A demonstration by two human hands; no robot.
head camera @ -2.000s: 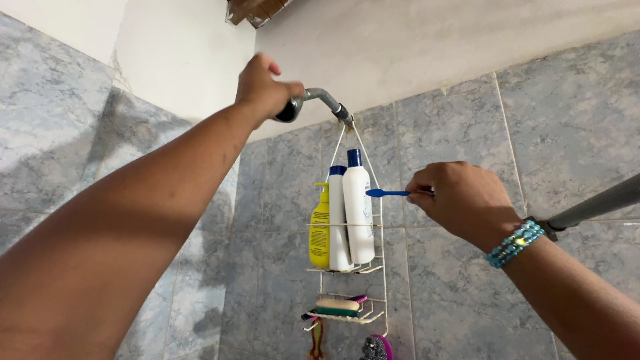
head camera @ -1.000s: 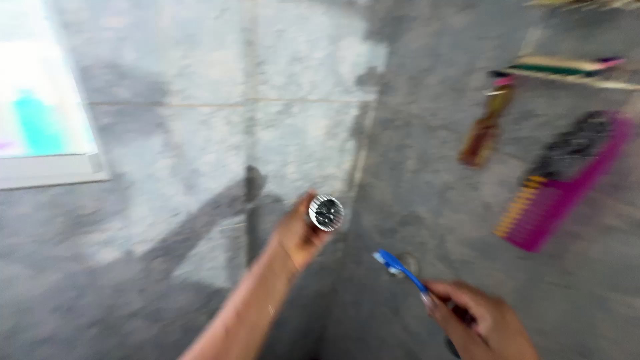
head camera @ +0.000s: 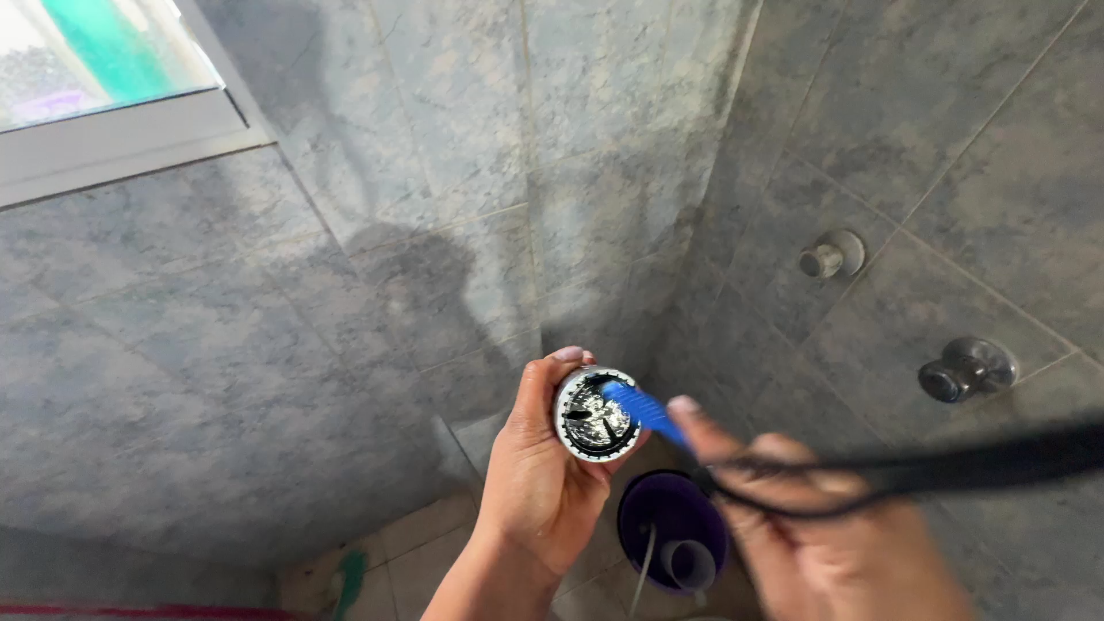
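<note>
My left hand is wrapped around a round shower head, its open face with a notched rim and dark, shiny inside turned up toward me. From the right, my right hand, blurred, grips a blue toothbrush. The brush head lies over the inner edge of the shower head; its bristles are hidden. A dark, blurred strap or cord crosses in front of my right hand.
Two metal valve knobs stick out of the tiled wall at right. Below is a purple bucket holding a translucent container. A window frame is at upper left. A green object lies on the floor.
My left hand, earlier at the shower arm, now holds the shower head low. My right hand has brought the toothbrush from beside it onto it. The view has swung down and left from the caddy.
</note>
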